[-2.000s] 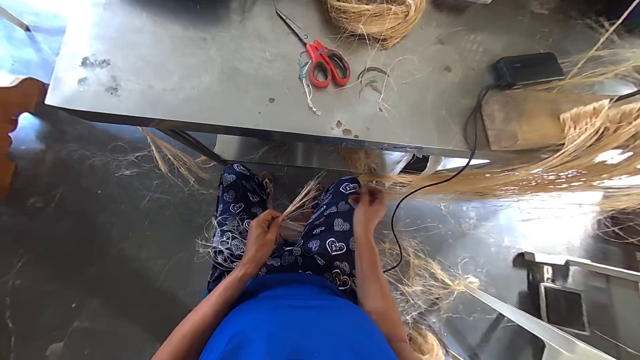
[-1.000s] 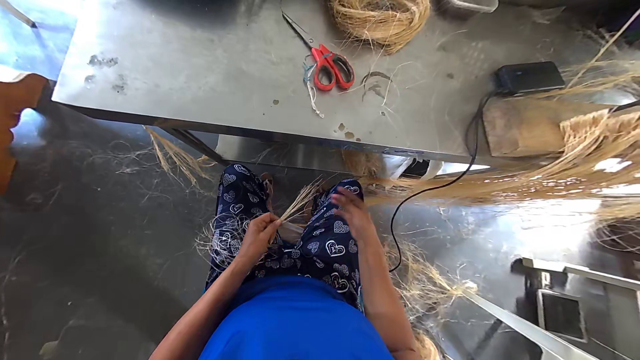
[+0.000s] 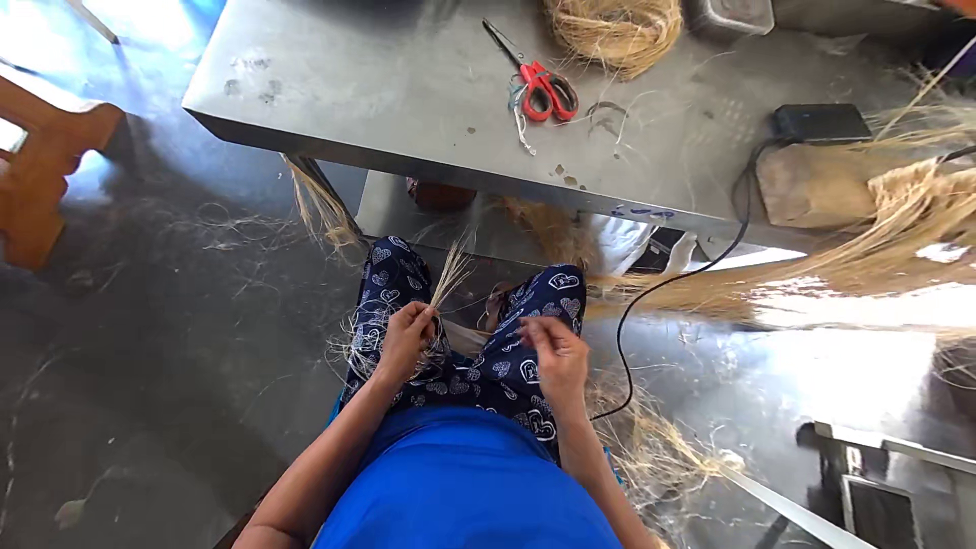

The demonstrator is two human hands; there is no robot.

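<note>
My left hand (image 3: 408,338) is closed around a small bunch of pale plant fibres (image 3: 451,278), whose loose ends fan up and away between my knees. My right hand (image 3: 558,360) hovers over my right thigh with its fingers bent close together; whether a thin strand is between them cannot be made out. Loose curled fibres (image 3: 366,339) lie on my left thigh. Red-handled scissors (image 3: 543,93) rest on the metal table (image 3: 366,91), blades pointing to the upper left. Behind them sits a coiled bundle of fibre (image 3: 621,34).
Long fibres (image 3: 839,282) stretch off to the right beside a wooden block (image 3: 812,187). A black cable (image 3: 634,305) hangs from a black box (image 3: 822,122) on the table. More fibre (image 3: 648,450) is heaped on the floor at right. The table edge crosses above my knees.
My right hand has come down and back from near my right knee to over the thigh. My left hand has stayed between the thighs with its fibre bunch.
</note>
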